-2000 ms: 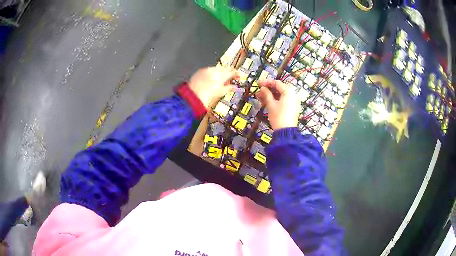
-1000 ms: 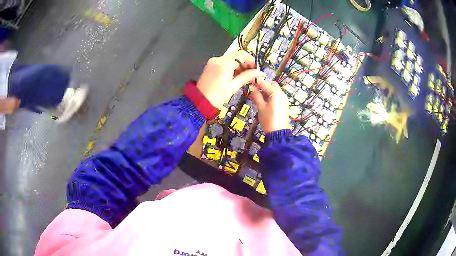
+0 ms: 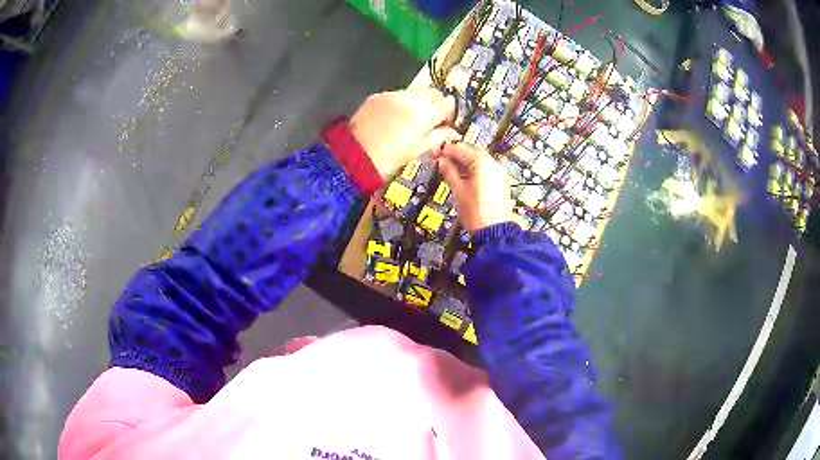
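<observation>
Small circuit boards (image 3: 430,217) with yellow blocks and grey-white parts stand in tight rows in a shallow tan-edged tray (image 3: 356,251). My left hand (image 3: 406,126) is over the tray's left side, fingers curled, with dark strands at its fingertips. My right hand (image 3: 478,184) is beside it, thumb and finger pinched close to the left fingertips. What lies between the fingertips is too small and blurred to tell. Black lead wires (image 3: 491,97) rise just beyond the hands. Red lead wires (image 3: 537,67) lie across the middle and far rows.
A green crate (image 3: 400,25) is beyond the tray's far left. To the right are a shiny yellow tape patch (image 3: 710,208), a second group of boards (image 3: 733,108) and part of a tape roll (image 3: 652,5). A white line (image 3: 751,359) curves at the right.
Both hands have moved slightly left since a second ago and stay close together. Two seconds ago they were farther apart. The leg and shoe of a person at the left have gone from there.
</observation>
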